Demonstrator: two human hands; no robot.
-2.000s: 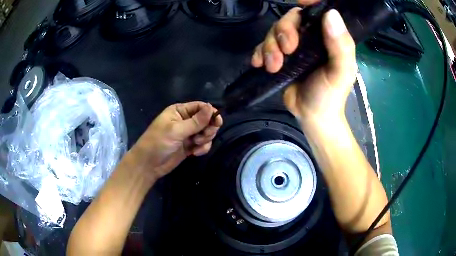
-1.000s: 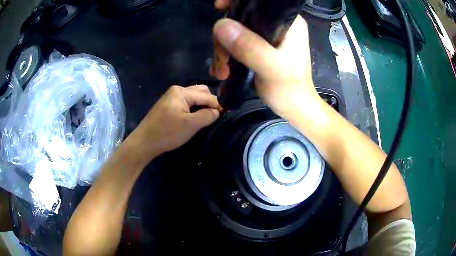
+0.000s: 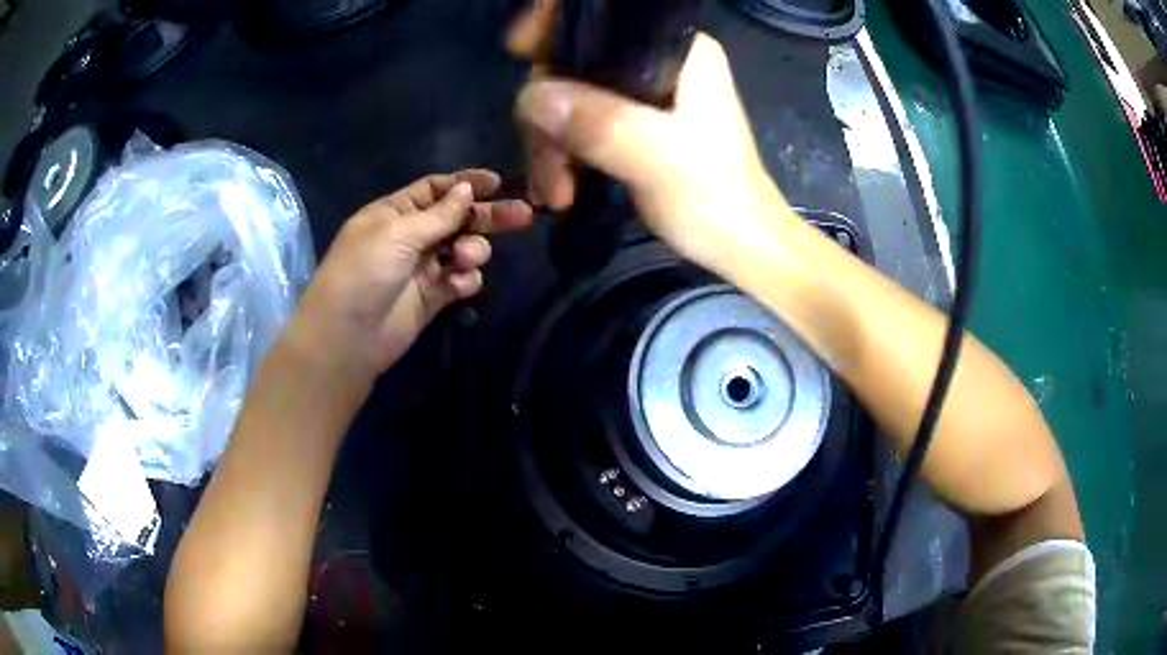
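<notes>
A loudspeaker driver lies face down, its silver magnet (image 3: 731, 397) on top and its black frame (image 3: 576, 544) around it, on a black square panel (image 3: 851, 591). My right hand (image 3: 614, 134) grips the black electric screwdriver (image 3: 623, 51), held steeply above the driver's upper left rim; its tip is hidden in dark shadow. My left hand (image 3: 410, 256) is left of the screwdriver, fingertips pinched together around small dark pieces, too small to tell clearly, probably screws. Small metal terminals (image 3: 623, 493) show beside the magnet.
A crumpled clear plastic bag (image 3: 141, 307) with a ring-shaped opening lies at left. Black drivers (image 3: 307, 13) line the far edge. The black power cord (image 3: 962, 256) hangs over my right forearm. A green surface (image 3: 1069, 333) with black panels (image 3: 1011, 51) is at right.
My right hand brought the screwdriver from the upper right to the driver's upper left rim. My left hand followed there, then drew back up and left from it.
</notes>
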